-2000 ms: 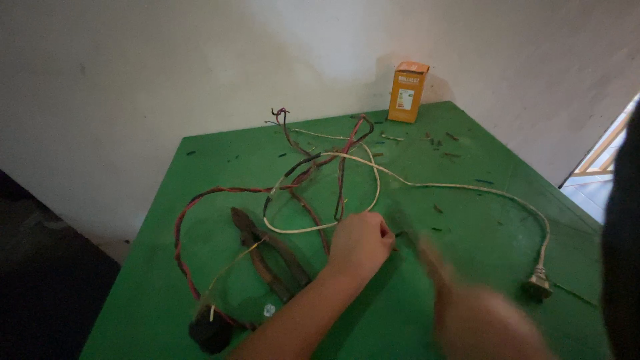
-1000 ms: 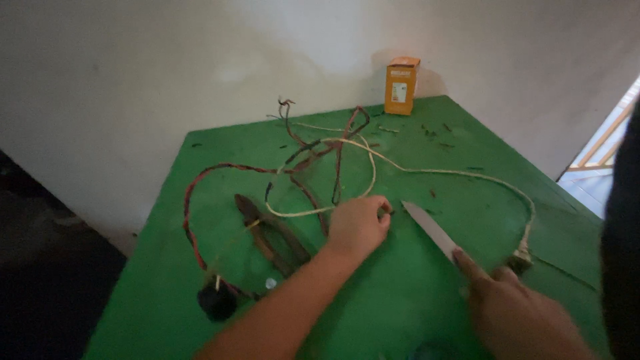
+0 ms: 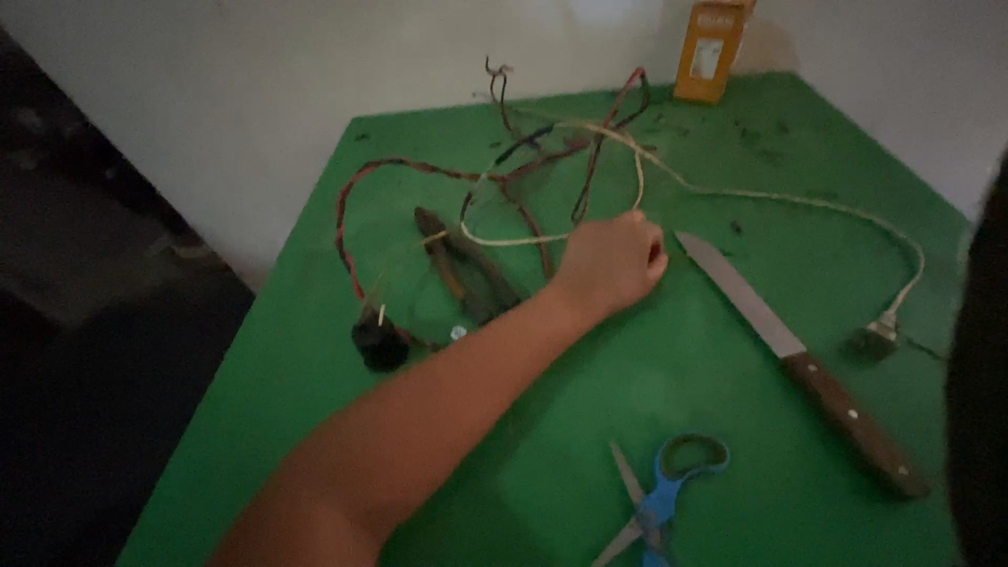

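My left hand [image 3: 610, 264] rests curled near the middle of the green table, at the lower ends of a dark red twisted wire [image 3: 529, 216] and a white cable [image 3: 764, 194]. What its fingers close on is hidden. To its right lies a kitchen knife [image 3: 803, 358] with a brown riveted handle, its tip close to my fingers. Blue-handled scissors [image 3: 657, 500] lie with blades apart at the bottom. Pliers [image 3: 465, 268] lie left of my hand, partly behind my forearm. My right hand is out of view.
An orange box [image 3: 709, 55] stands at the back edge of the green table [image 3: 756, 417]. A plug [image 3: 876, 335] ends the white cable at the right. A round black fitting [image 3: 379, 340] with wires sits at the left. Dark scraps lie towards the back, before a pale wall.
My right hand has let go of the knife and left the view; the knife now lies on the table. The scissors have come into view. My left hand stays in about the same place.
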